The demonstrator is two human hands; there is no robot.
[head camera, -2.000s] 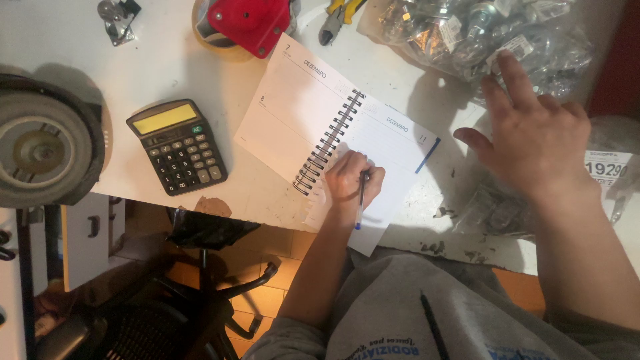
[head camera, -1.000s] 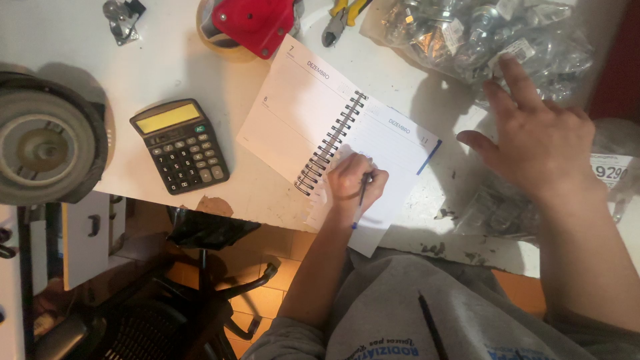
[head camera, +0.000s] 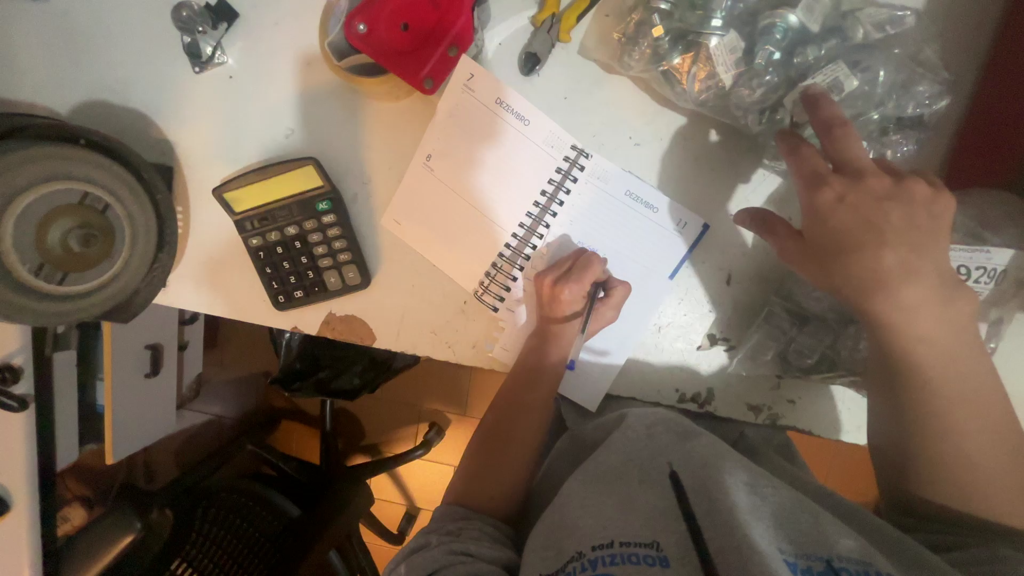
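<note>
My left hand (head camera: 578, 292) is closed around a pen (head camera: 590, 310) with a clear barrel and a blue end cap. It rests on the right page of an open spiral-bound diary (head camera: 640, 232), where faint writing shows above the knuckles. The diary lies tilted on the white worktop. Further right, my right hand (head camera: 872, 216) is spread palm down with the fingers apart. Its fingertips are over a label on a clear plastic bag of metal hardware (head camera: 752, 64); whether they press on it I cannot tell. Below that hand lies another plastic bag (head camera: 808, 328), partly hidden by the forearm.
A calculator (head camera: 294, 232) lies left of the diary, with a large wheel (head camera: 80, 228) at the far left. Along the top are a small metal caster (head camera: 200, 36), a red metal piece (head camera: 412, 36) on a tape roll, and yellow-handled cutting pliers (head camera: 548, 36). A black chair (head camera: 264, 496) stands below the worktop (head camera: 440, 328).
</note>
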